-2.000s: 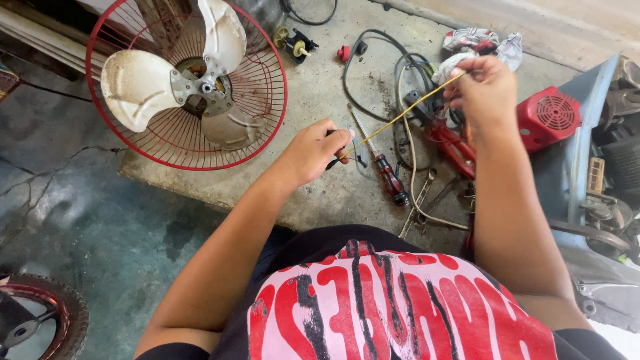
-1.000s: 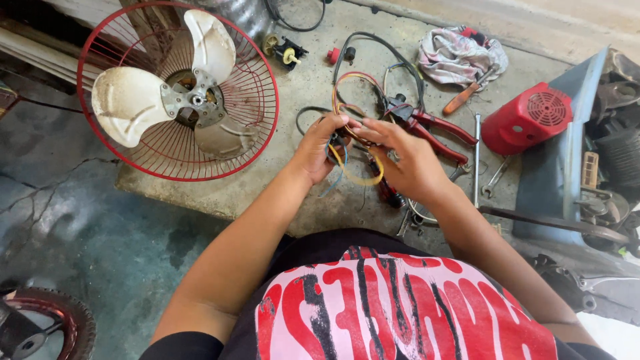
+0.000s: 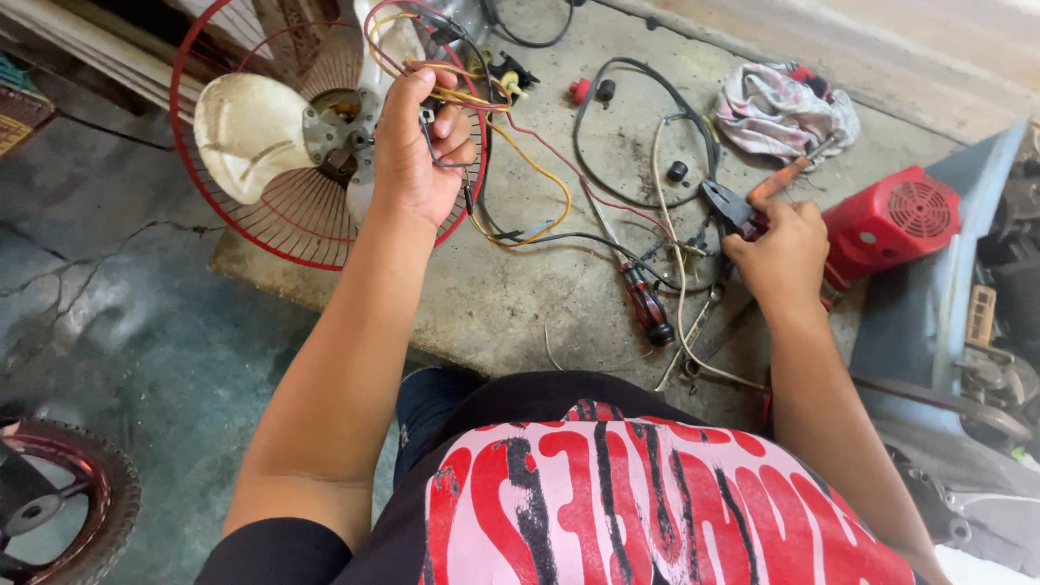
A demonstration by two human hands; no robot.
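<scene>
My left hand (image 3: 426,146) is closed around a bundle of yellow, red and dark electrical wires (image 3: 455,93), raised in front of the fan's red wire guard (image 3: 325,260). Loops of the wires trail down to the concrete slab. On the right, my right hand (image 3: 780,252) grips a pair of pliers (image 3: 725,205) whose dark jaws point up and left; its palm hides most of the handles. Beside the pliers lies a screwdriver with an orange handle (image 3: 776,180). A screwdriver with a dark red and black handle (image 3: 646,307) rests between my hands.
A red ventilated housing (image 3: 894,223) leans by a blue bin (image 3: 910,301) of metal parts at right. Behind lie a crumpled cloth (image 3: 780,114) and a looped black cable (image 3: 578,122). Wrenches (image 3: 691,341) lie near the slab's front edge. A spoked wheel (image 3: 89,487) stands lower left.
My hands were together at the wires one second ago. Now the left has moved up and left with the wires, and the right has moved right onto the pliers on the slab.
</scene>
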